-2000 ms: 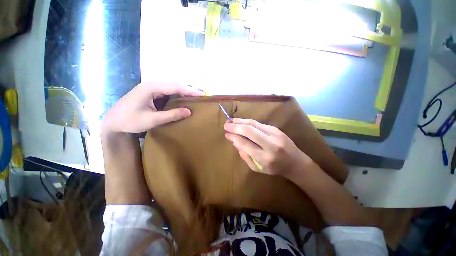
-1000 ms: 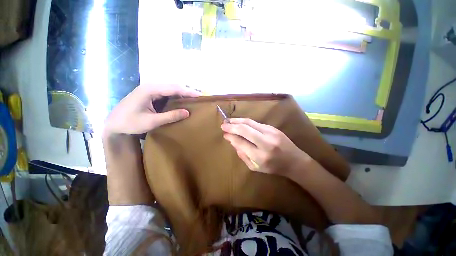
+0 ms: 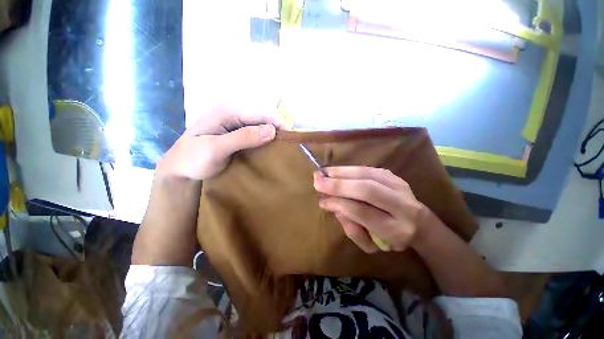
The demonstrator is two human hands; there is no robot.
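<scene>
A tan-brown bag body [image 3: 278, 205] lies over the lap, its top edge up against the machine table. A reddish-brown strip [image 3: 371, 134] runs along that edge. My left hand [image 3: 215, 142] grips the top edge at its left end, thumb on the near side. My right hand [image 3: 374, 205] holds a small pointed silver tool [image 3: 312, 159] like a pen, with a yellowish part showing below the fingers. The tool's tip is just below the strip, left of a short dark mark on the centre seam. Whether the tip touches the bag I cannot tell.
A clamp frame edged in yellow tape [image 3: 483, 161] lies on the grey-blue plate at the right. A shiny metal plate [image 3: 79, 86] is at the left. A black and purple-blue cable lies at the right edge. Brown bags with loops [image 3: 53, 285] are at the lower left.
My left thumb has moved up onto the strip, and the hand has shifted right. The bag's top edge and my right hand with the tool have shifted slightly right; the hand is also lower.
</scene>
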